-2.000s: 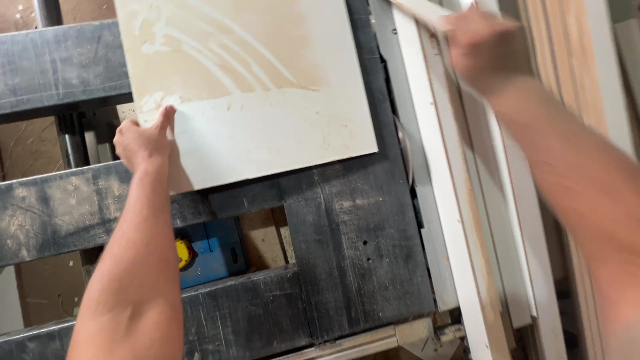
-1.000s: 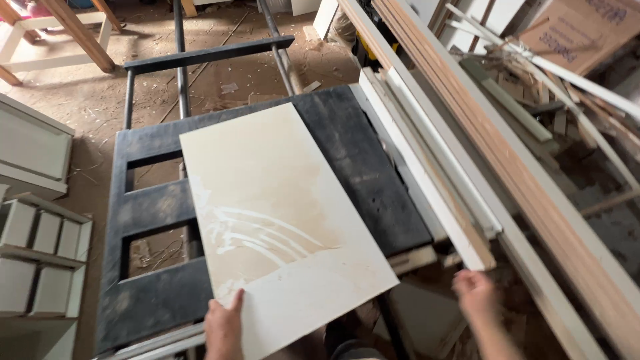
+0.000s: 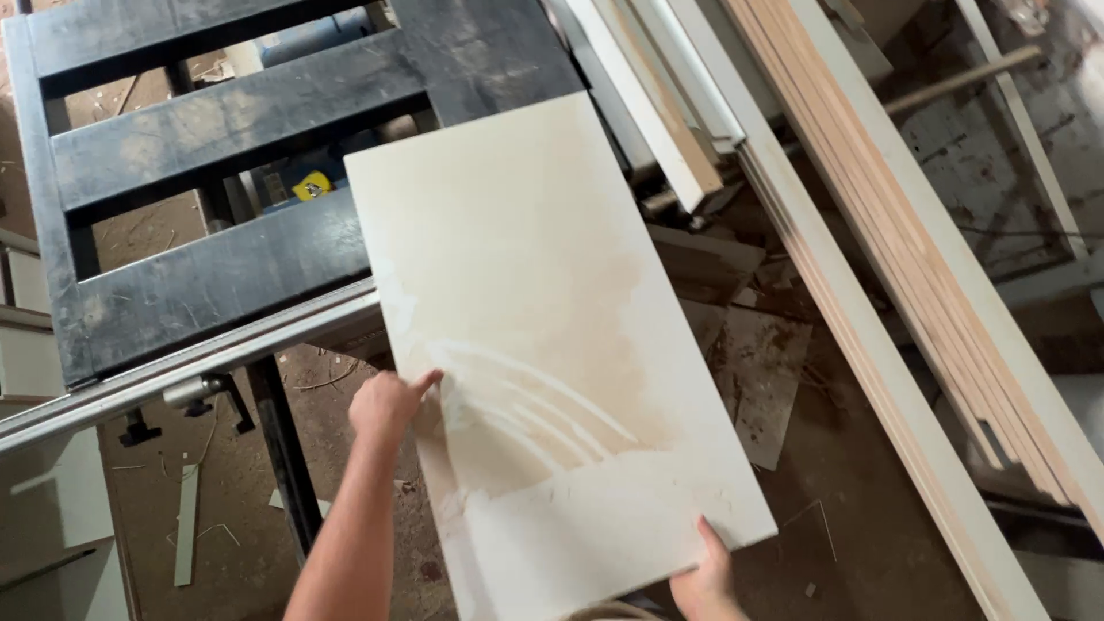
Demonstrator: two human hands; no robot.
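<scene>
A rectangular white panel [image 3: 535, 259] with wiped streaks in its beige dust is held at a tilt across the middle of the view. Its far end overlaps the corner of a black metal slotted machine table [image 3: 216, 129]. My left hand [image 3: 392, 401] grips the panel's left edge, thumb on top and fingers hidden beneath. At the near right corner, my right hand [image 3: 707, 573] holds the near edge, its thumb on the upper face. A metal rail [image 3: 285, 323] runs along the table's near side, left of the panel.
Long white-faced boards [image 3: 862, 190] lean or lie along the right. Shorter white strips [image 3: 647, 103] lie beside the table's right edge. A yellow object [image 3: 312, 185] shows through a table slot. Offcuts [image 3: 185, 526] litter the floor, and white cabinet parts [image 3: 60, 517] stand at lower left.
My right hand has moved from the strips on the right to the panel's near edge and now grips it. The panel, earlier lying over the black table, has moved nearer, mostly off it.
</scene>
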